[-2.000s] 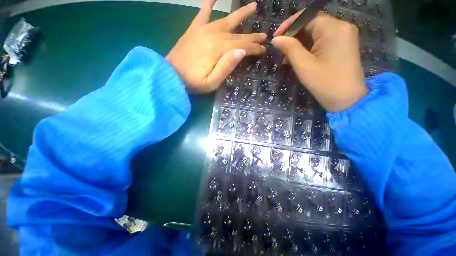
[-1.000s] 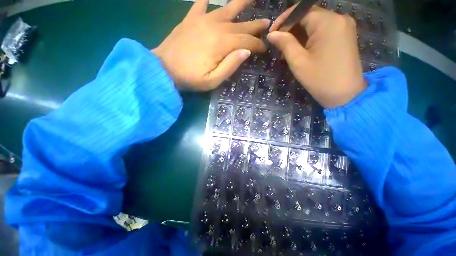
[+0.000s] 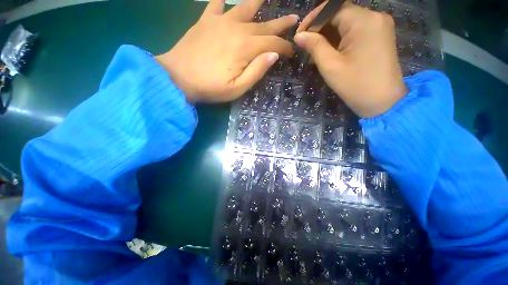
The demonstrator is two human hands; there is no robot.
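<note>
A large clear blister tray with rows of pockets holds small dark component assemblies with bright dots. A glare band crosses its middle. My left hand lies over the tray's upper left part with its fingers spread; its upper fingertips reach the top edge of the picture. My right hand is closed on dark tweezers, held like a pen over the upper part of the tray. The tweezers' tip is hidden at my right fingertips, close to my left index fingertip. Whether the tip grips a part cannot be seen.
The tray lies on a green bench surface with a pale strip along its far side. A crumpled silver bag with dark pieces lies at the far left. A pale speckled thing shows below my left sleeve.
Both hands have shifted slightly left and up in the picture. The tray's near part also appears slightly further left. The tweezers remain in my right hand.
</note>
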